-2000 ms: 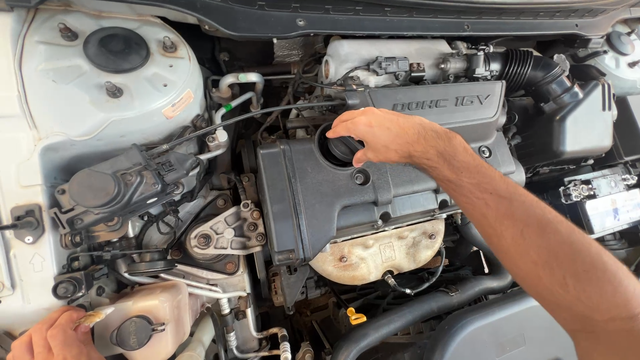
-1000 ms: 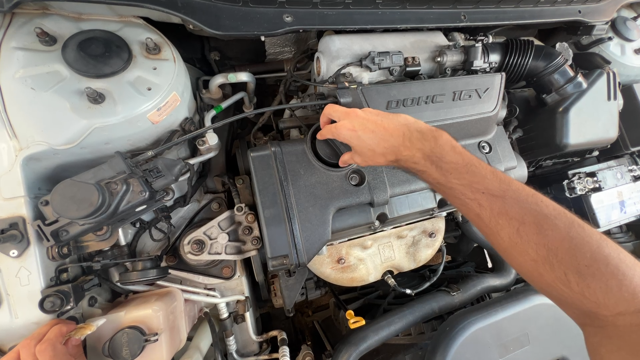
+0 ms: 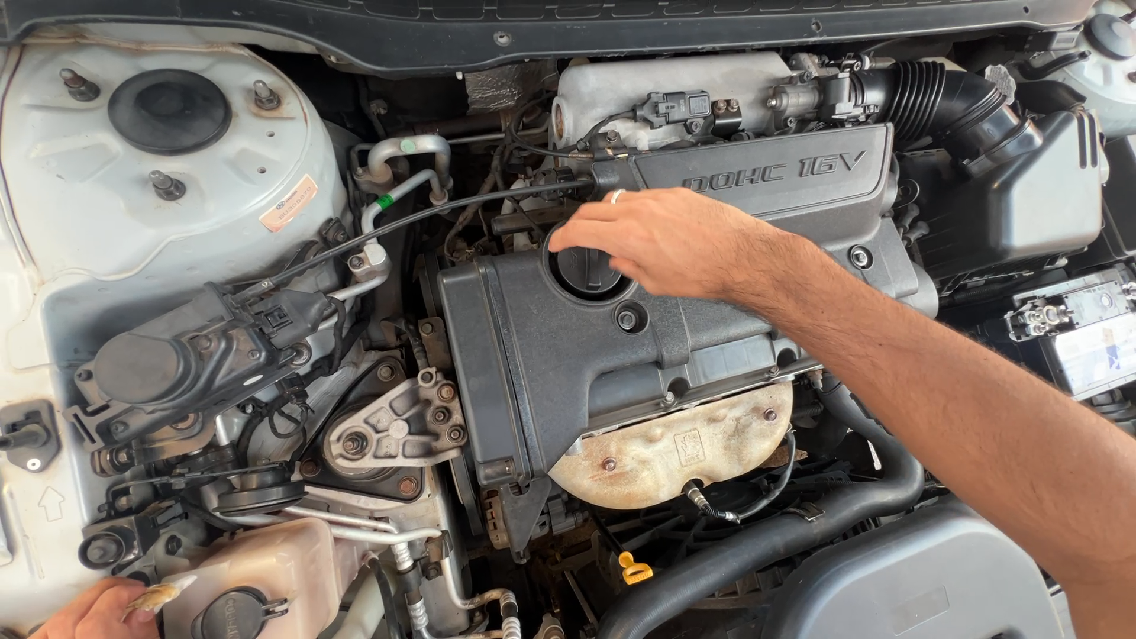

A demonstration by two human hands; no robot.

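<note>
My right hand [image 3: 661, 240] reaches in from the right and has its fingers curled on the black oil filler cap [image 3: 587, 269], which sits in the round recess of the dark plastic engine cover [image 3: 550, 346]. The palm hides part of the cap. At the bottom left edge my left hand [image 3: 98, 612] pinches a small, stained, whitish piece of cloth or paper [image 3: 161, 593]. That hand is beside the translucent coolant reservoir [image 3: 284, 568] with its black cap [image 3: 232, 615]. A yellow dipstick handle [image 3: 635, 569] stands below the tan exhaust heat shield [image 3: 679, 444].
A cast engine mount [image 3: 399, 424] and a black cable [image 3: 444, 209] lie left of the cover. The black air filter box [image 3: 1021, 200] and battery [image 3: 1096, 342] are at the right. A thick black hose [image 3: 763, 550] crosses the lower right.
My right hand stays at the oil filler cap; its fingers have shifted, and more of the cap shows. My left hand still holds the small piece at the lower left.
</note>
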